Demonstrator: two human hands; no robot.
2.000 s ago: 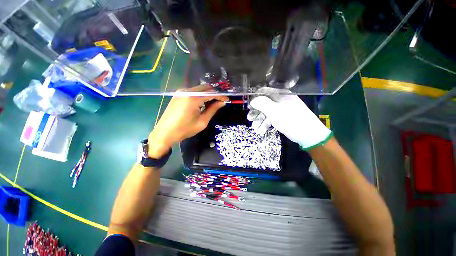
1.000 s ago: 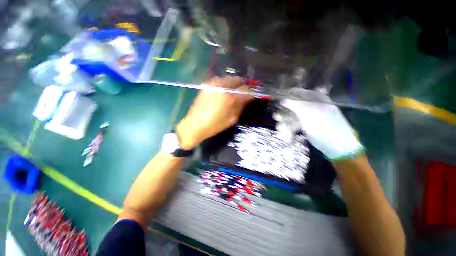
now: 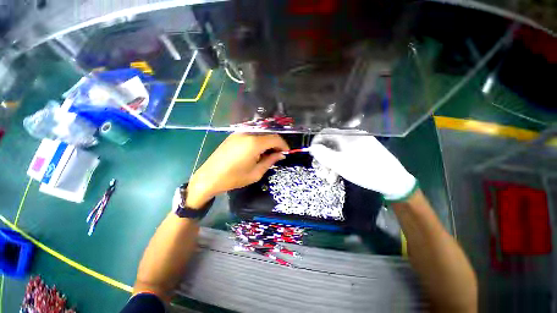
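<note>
My bare left hand pinches a short red wire lead between thumb and fingertips. My right hand, in a white glove with a green cuff, has its fingertips closed at the lead's other end. Both hands are above the black parts tray, just in front of the clear guard's lower edge. Small white terminals lie heaped in the tray below. The dark press stands behind the guard. More red leads show behind the guard edge. What the gloved fingertips hold is too small to tell clearly.
A bunch of leads lies on a grey ribbed stack before the tray. At left are a blue tool bin, plastic bags, a small lead bundle, a small blue bin and a larger lead pile.
The view has shifted and is sharper than a second ago. The red lead between my hands now shows in front of the guard edge; the left fingers were partly behind that edge before.
</note>
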